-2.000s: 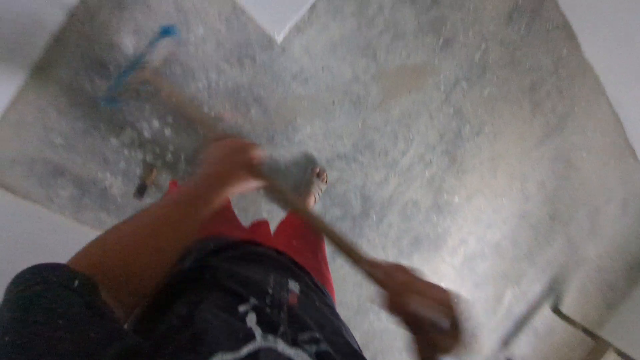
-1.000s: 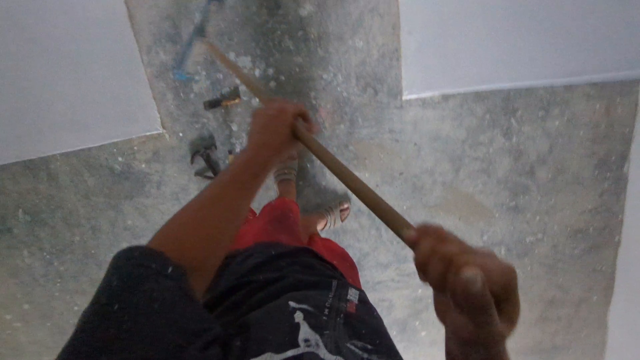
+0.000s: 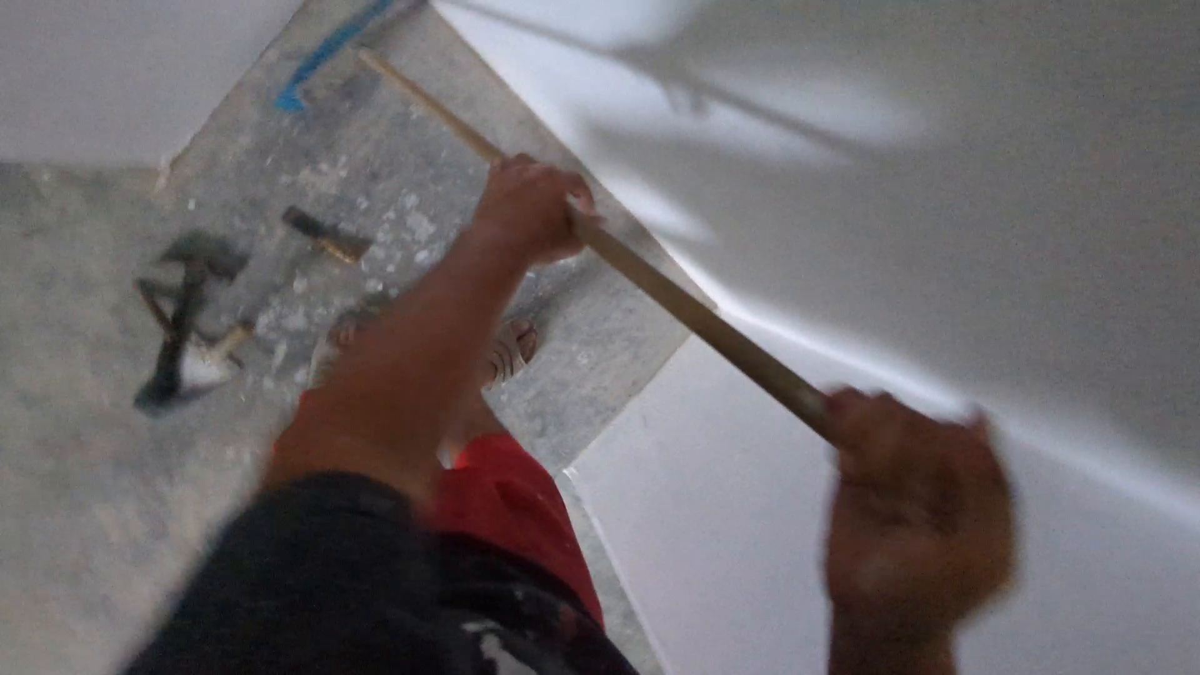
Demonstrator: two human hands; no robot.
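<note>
A long wooden pole [image 3: 703, 323] runs diagonally from the upper left to the lower right, held in both fists. My left hand [image 3: 534, 208] grips it about midway, and my right hand [image 3: 914, 506], blurred, closes round its lower right end. Near the pole's far, thinner end is a long blue tool head [image 3: 328, 56], cut off by the top edge; how it joins the pole cannot be told.
A dark hand tool [image 3: 183, 319] and a brush-like tool with a dark end [image 3: 323, 234] lie on the speckled concrete floor [image 3: 84, 525]. White walls [image 3: 797, 562] stand at the right and upper left. My sandalled feet are below my left arm.
The view has turned strongly; walls now fill the right side. Both hands have stayed on the pole throughout. The dark tools on the floor show larger and farther left of my arm.
</note>
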